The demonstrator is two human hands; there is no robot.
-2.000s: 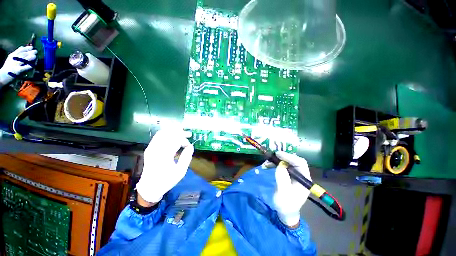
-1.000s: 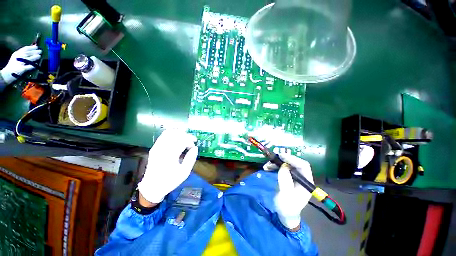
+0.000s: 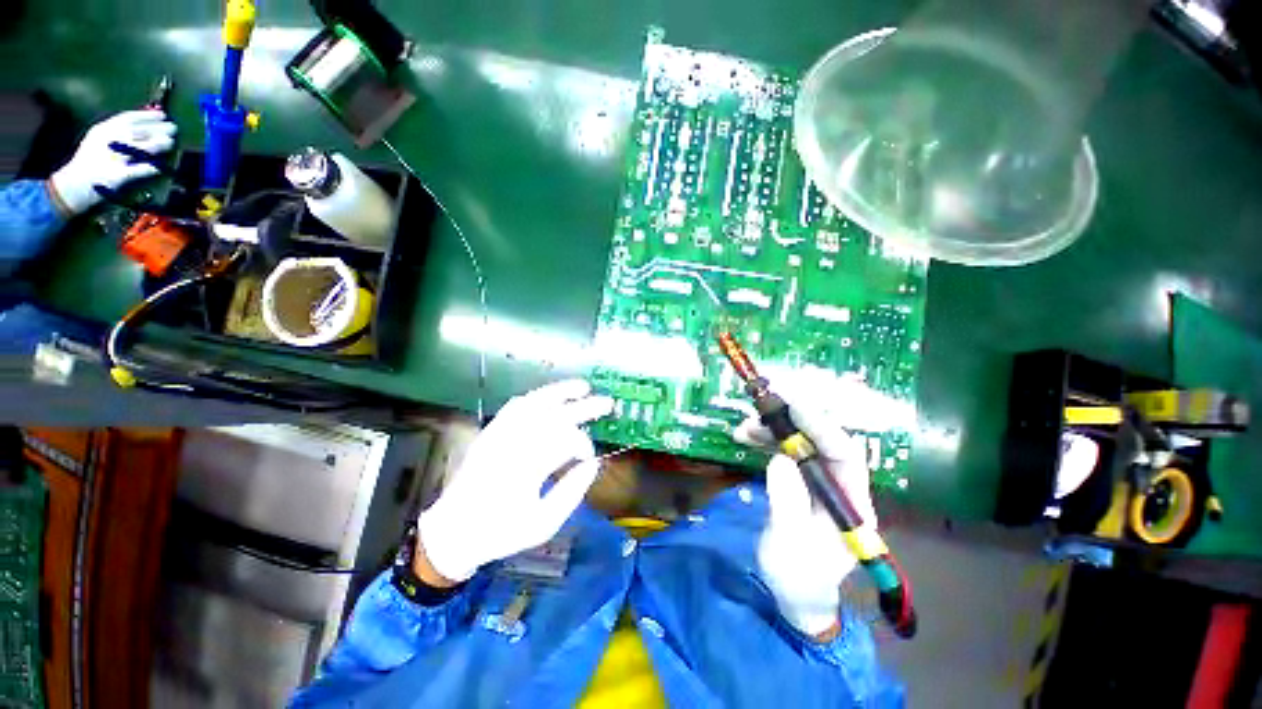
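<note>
A large green circuit board [image 3: 775, 298] with pale joints lies on the green bench in front of me. My right hand [image 3: 814, 519], in a white glove, holds the soldering iron [image 3: 826, 485]. Its coppery tip points up and left over the lower middle of the board. My left hand [image 3: 512, 478], in a white glove, is at the board's lower left corner, with thumb and fingers holding solder wire [image 3: 479, 284]. A short end shows over the board's lower edge; the rest runs up to the spool [image 3: 336, 63].
The clear fume hood [image 3: 948, 153] covers the board's upper right. A black tool box [image 3: 401, 263] at left holds a bottle and a yellow cup. Another black tool box [image 3: 1031, 436] is at right. Another person's gloved hand [image 3: 114, 155] is at far left. Orange-brown carriers [image 3: 118, 554] stand lower left.
The whole view has shifted, so bench items appear farther right and lower. The iron is steeper, its tip now farther up the board. A short wire end now shows beyond my left fingers.
</note>
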